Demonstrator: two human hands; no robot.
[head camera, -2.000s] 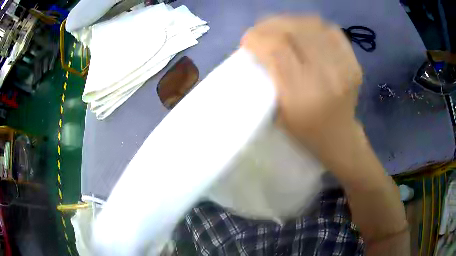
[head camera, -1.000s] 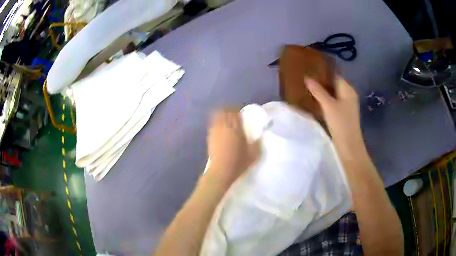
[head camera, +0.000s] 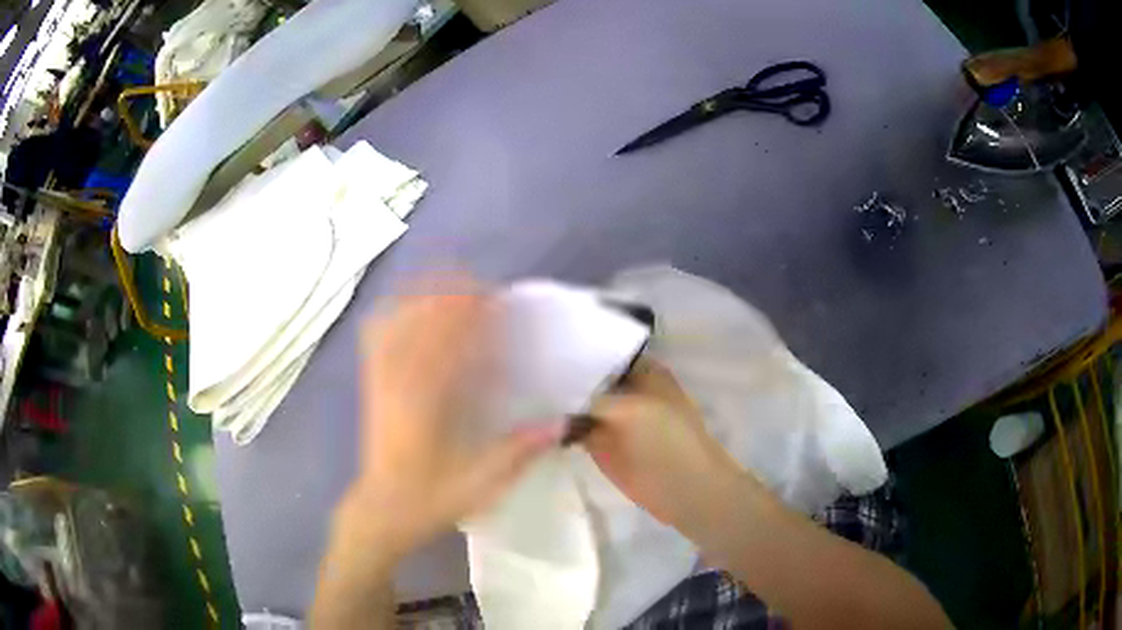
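Note:
A white garment piece (head camera: 751, 382) lies over the table's near edge and the wearer's lap. My left hand (head camera: 425, 394), blurred, holds its raised white flap from the left. My right hand (head camera: 652, 443) is at the flap's right side, its fingers gripping a dark-edged plate (head camera: 632, 316). This looks like the brown pressing template, mostly covered by the flap. Its dark edge shows at the flap's upper right corner and by my right fingertips. Both hands are close together, low over the table.
Black shears (head camera: 726, 105) lie beyond the hands. A stack of white panels (head camera: 265, 283) is at the left, beside a long pale padded arm (head camera: 246, 117). A steam iron (head camera: 1015, 129) stands at the far right edge, with thread scraps (head camera: 882, 215) nearer. A yellow-framed cart (head camera: 1070, 455) is at lower right.
The brown plate, first flat on the table, then in my right hand near the shears, is now at the flap, mostly covered. My right hand has moved down and left; my left hand moved left.

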